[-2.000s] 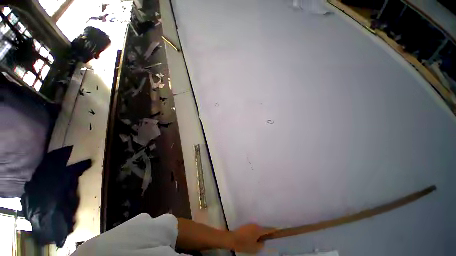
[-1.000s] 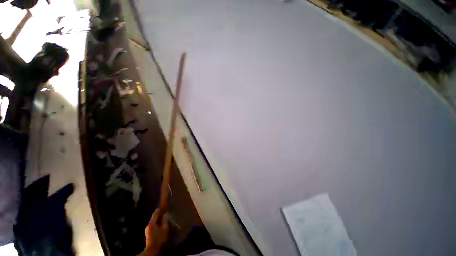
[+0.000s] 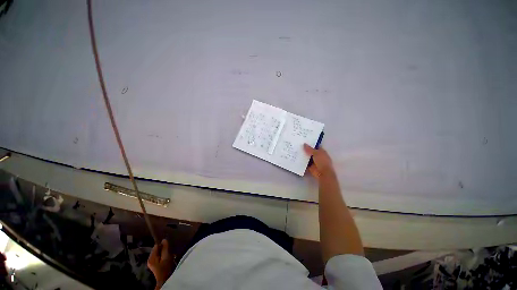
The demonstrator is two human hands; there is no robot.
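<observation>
My left hand (image 3: 160,259) is low at the left, beyond the table rim, shut on the lower end of the wooden yardstick (image 3: 111,116). The yardstick rises across the rim and over the pale sheet to the top edge of the view. My right hand (image 3: 320,161) grips the lower right corner of the open notebook (image 3: 279,137), thumb on the page. The notebook has white pages with handwriting and a dark blue edge. It is over the pale lilac-white sheet (image 3: 397,102), which has small handwritten marks. Whether the notebook touches the sheet is unclear.
A short patterned metallic bar (image 3: 136,194) lies on the bare table rim (image 3: 255,202). A dark line runs along the sheet's near edge. White and dark scraps (image 3: 107,238) lie on the floor at the lower left and lower right. A bright surface shows at the lower left corner.
The view has swung to the right and down to the table's near side. The notebook, lying on the sheet before, is now in my right hand. The yardstick is still in my left hand.
</observation>
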